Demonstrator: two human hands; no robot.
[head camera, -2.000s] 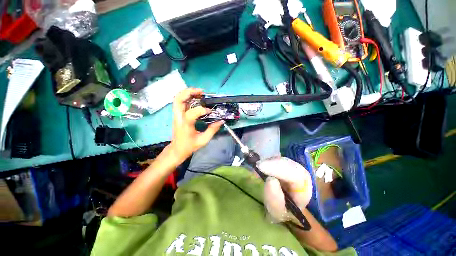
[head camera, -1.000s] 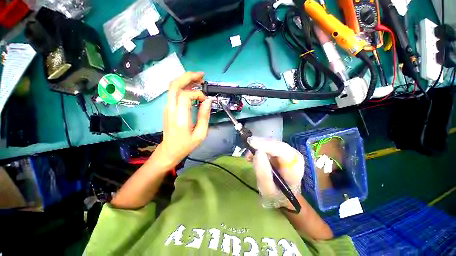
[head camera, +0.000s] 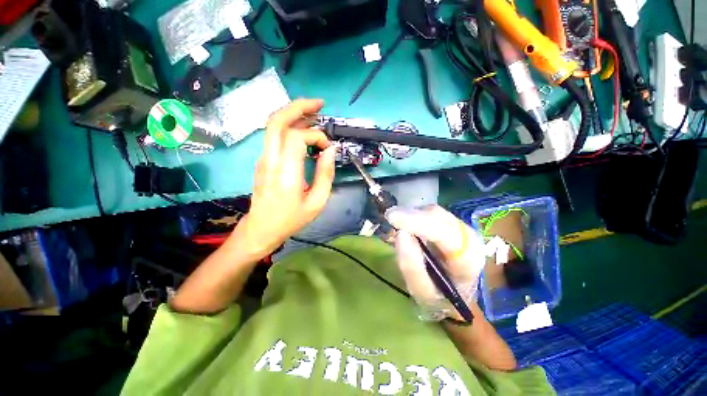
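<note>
The open black device housing (head camera: 358, 152) lies at the bench's front edge, with its board and parts showing. My left hand (head camera: 291, 166) holds its left end between thumb and fingers. The thick black device cable (head camera: 442, 142) runs right from it across the mat. My right hand (head camera: 436, 259), in a clear plastic glove, holds the soldering iron (head camera: 440, 280) like a pen. The iron's metal tip points up-left and meets the housing's lower part; exact contact is too small to tell. A round clear-rimmed part (head camera: 401, 139) lies right of the housing.
Solder spool (head camera: 170, 124) and black soldering station (head camera: 116, 77) stand left. Pliers (head camera: 429, 77), the electric screwdriver (head camera: 531, 42) and the orange multimeter (head camera: 575, 27) lie at the back right. A blue bin (head camera: 518, 255) with green wire is beside my right hand. A thin black cord crosses my lap.
The view has shifted, so bench items sit higher in the picture. My left hand still holds the housing. The iron's tip has moved from the housing's lower edge onto its open part.
</note>
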